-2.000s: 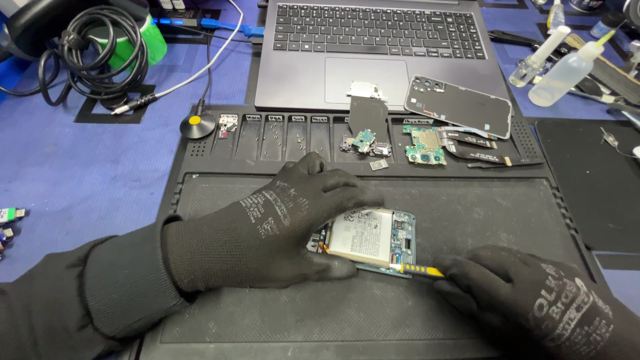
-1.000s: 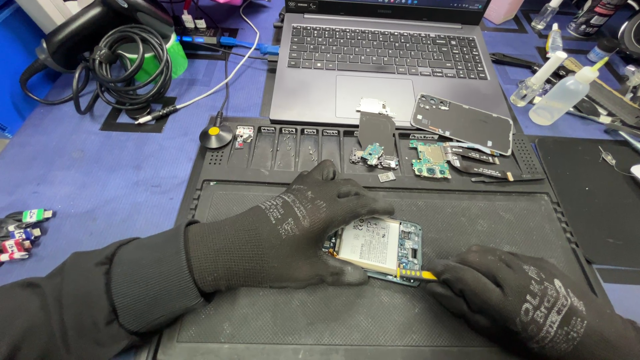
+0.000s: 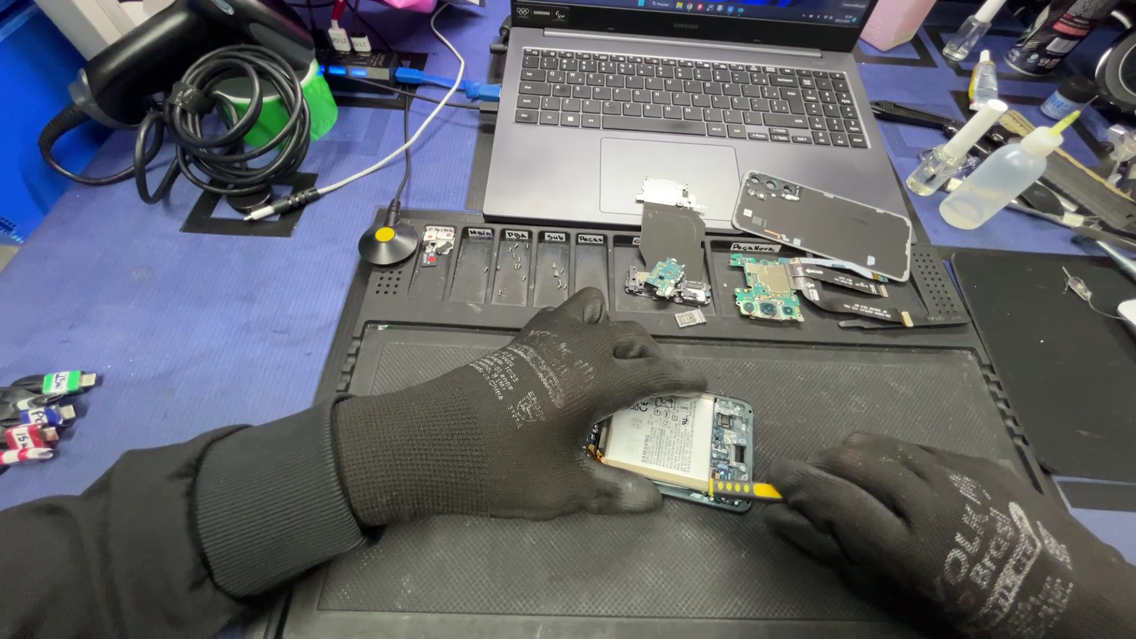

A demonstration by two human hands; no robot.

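My left hand (image 3: 568, 408), in a black knit work glove, grips an opened smartphone frame (image 3: 744, 444) across its left end, thumb along the near edge and fingers over the far edge. The frame lies on a black repair mat (image 3: 550, 568). A white Samsung battery (image 3: 666, 435) sits inside it, with small circuit parts to its right. In my gloved right hand (image 3: 852, 497) is a yellow and black pry tool (image 3: 747, 490). The tool's end reaches the battery's lower right corner; its very tip is hard to make out.
Behind the mat stands an open laptop (image 3: 674, 115). The parts tray (image 3: 577, 275) holds screws, a circuit board (image 3: 768, 284) and flex cables. A phone back cover (image 3: 825, 222) leans on the laptop's edge. At right is a plastic squeeze bottle (image 3: 994, 182); at left, a coiled black cable (image 3: 240, 115).
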